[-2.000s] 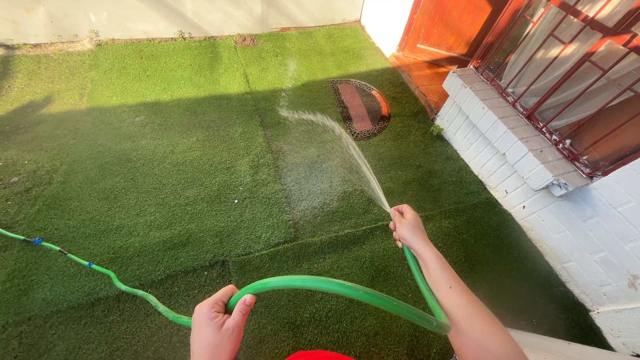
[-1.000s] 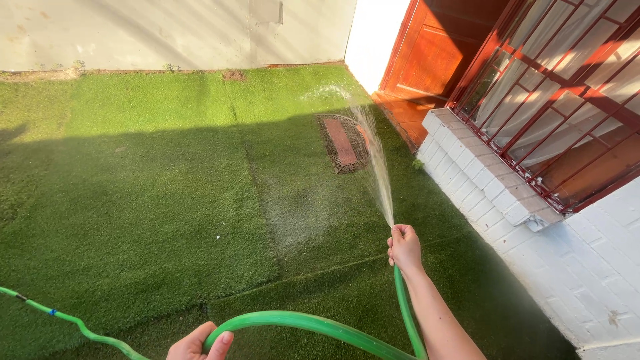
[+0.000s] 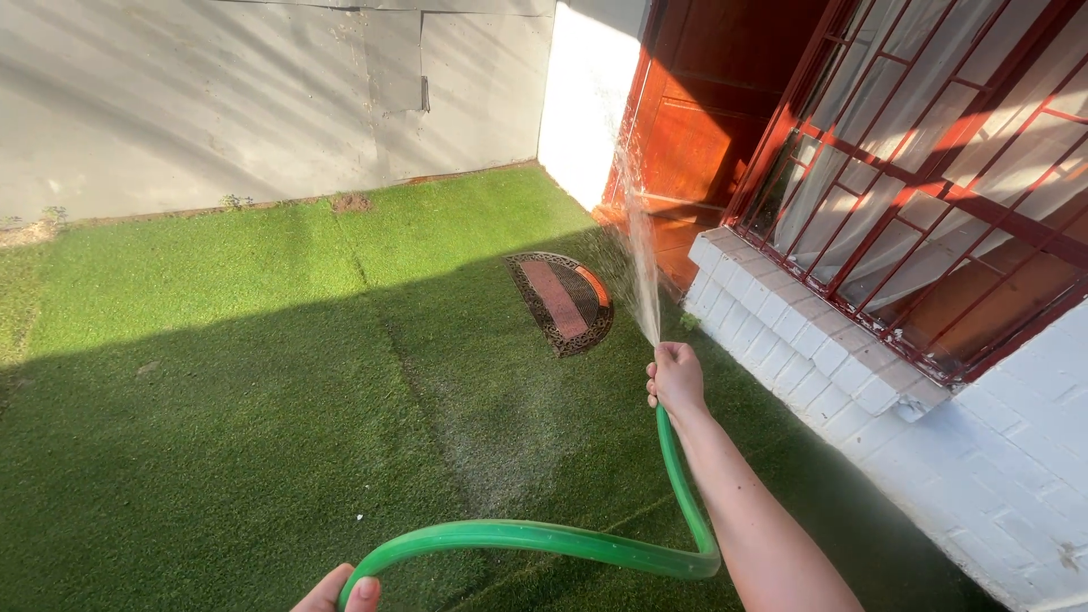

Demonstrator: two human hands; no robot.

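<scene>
A green garden hose [image 3: 527, 537] runs in a bent loop between my two hands. My right hand [image 3: 677, 378] is closed around its outlet end, and a fan of water [image 3: 639, 246] sprays up from there toward the red wooden door [image 3: 693, 110] and its tiled step. At the bottom edge my left hand [image 3: 340, 591] grips the hose farther back, only fingers and thumb showing. A half-round doormat [image 3: 561, 302] lies on the artificial grass [image 3: 255, 408], left of the spray.
On the right, a white brick wall [image 3: 960, 476] with a jutting sill [image 3: 816, 319] stands below a window with red metal bars [image 3: 901, 170]. A pale panel wall [image 3: 212, 102] borders the grass at the back. Small weeds [image 3: 236, 202] grow along its foot.
The water jet has swung rightward, from over the grass and mat toward the door. The view has tilted up, and less of my left hand shows than two seconds ago.
</scene>
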